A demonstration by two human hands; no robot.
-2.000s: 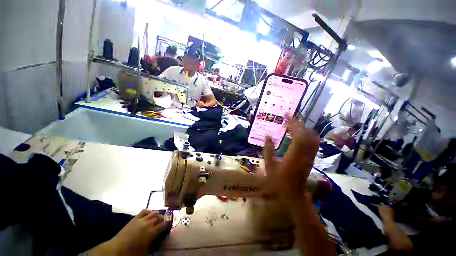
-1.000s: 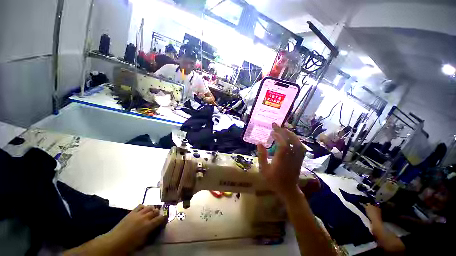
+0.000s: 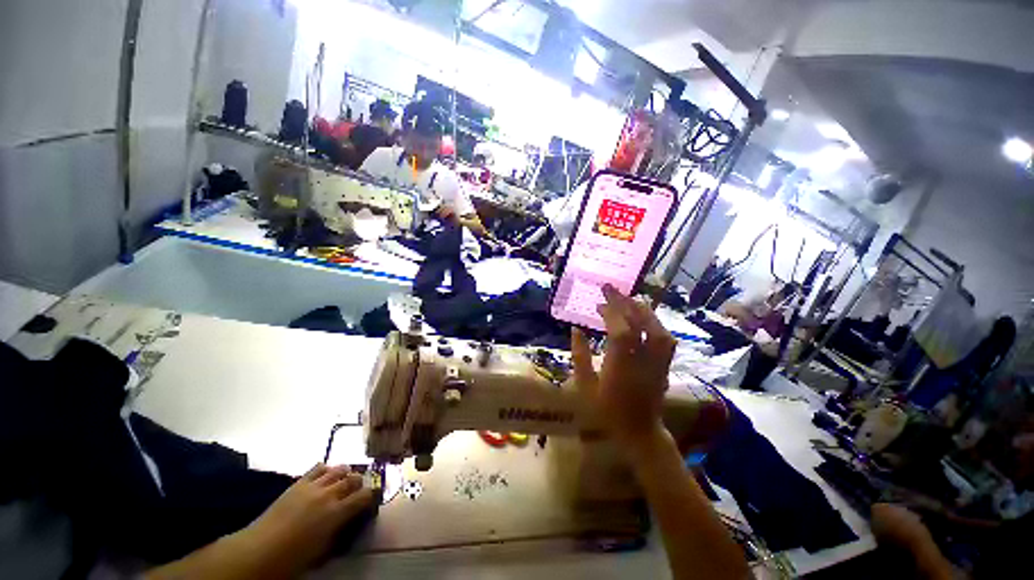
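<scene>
A smartphone (image 3: 612, 244) with a lit pink-white screen and a red block stands upright behind the sewing machine head (image 3: 499, 397). My right hand (image 3: 629, 368) is raised in front of the machine, a fingertip at the lower part of the screen; it holds nothing. My left hand (image 3: 318, 515) lies on the dark garment piece (image 3: 204, 487) beside the presser foot (image 3: 374, 478), fingers pressing the cloth; the fingertips are partly lost against dark cloth. The garment is heaped at the left, with a pale strip showing.
Small red and yellow loops (image 3: 505, 437) lie behind the machine arm. Dark cut pieces (image 3: 771, 482) lie right of the machine. More dark cloth (image 3: 488, 312) is behind it. A person (image 3: 420, 159) sits at another machine opposite; another person's arm (image 3: 913, 544) shows at lower right.
My right hand has moved left and down from its raised, blurred position, and a finger is now at the screen. The screen content changed. My left hand stays on the cloth.
</scene>
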